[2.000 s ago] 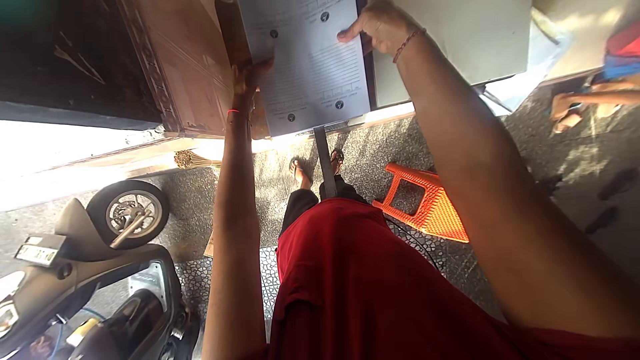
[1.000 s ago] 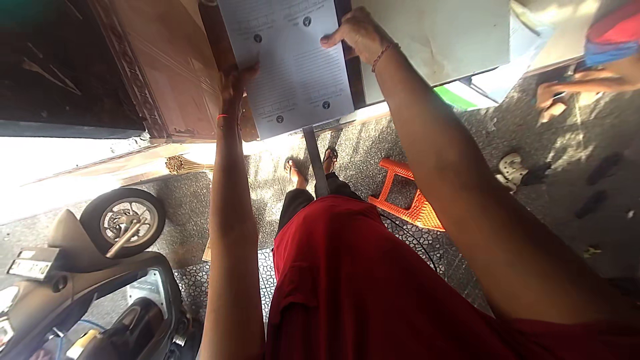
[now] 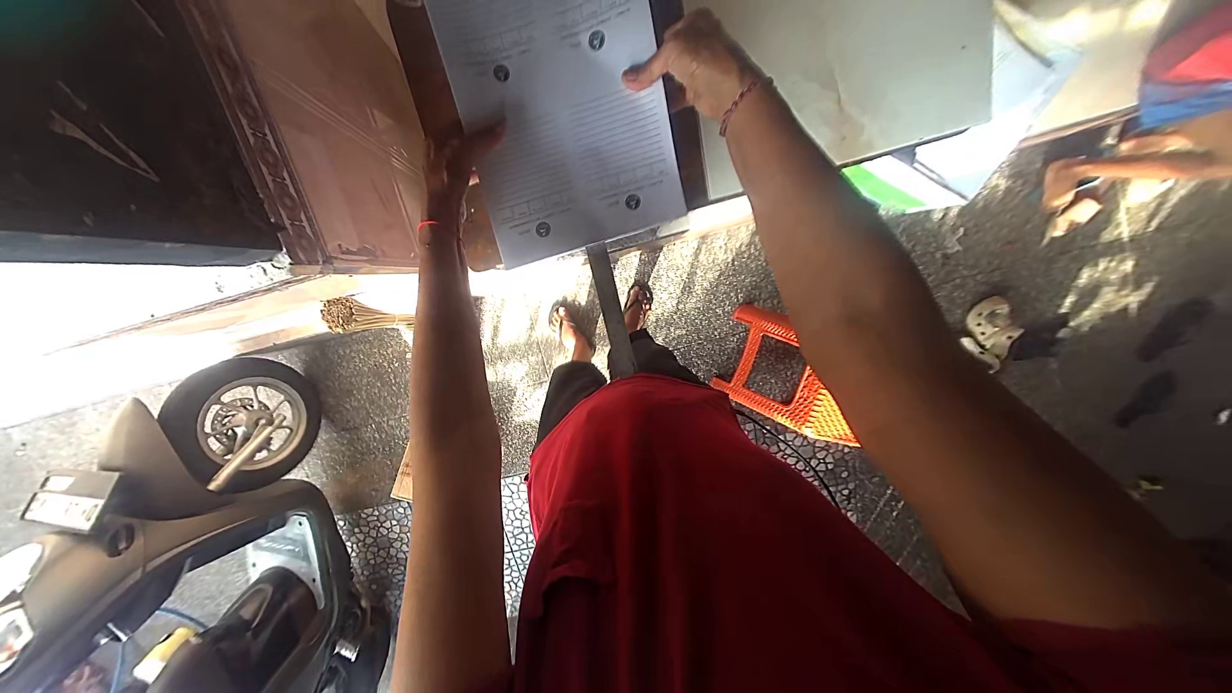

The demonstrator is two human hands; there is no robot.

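A white printed sheet (image 3: 577, 125), bearing lines of writing and several small dark round marks, lies at the top centre on a dark brown board or panel (image 3: 691, 144). At the sheet's left edge is my left hand (image 3: 457, 164), in shadow, its thumb over the paper and its other fingers hardly visible. My right hand (image 3: 703, 63) is at the opposite edge, thumb resting on the paper and fingers curled at the board's side. Whether the paper is one sheet or a stack, I cannot tell.
An orange woven plastic stool (image 3: 799, 385) stands right of my legs. A scooter (image 3: 241, 539) with its front wheel (image 3: 241, 423) is at lower left. A bundle of thin sticks (image 3: 361, 316) and a clog (image 3: 991, 329) lie on the ground. Another person's limbs (image 3: 1136, 173) show at upper right.
The view has shifted slightly. Both my hands stay at the sheet's two sides. The clog, out of sight two seconds ago, shows beyond my right arm.
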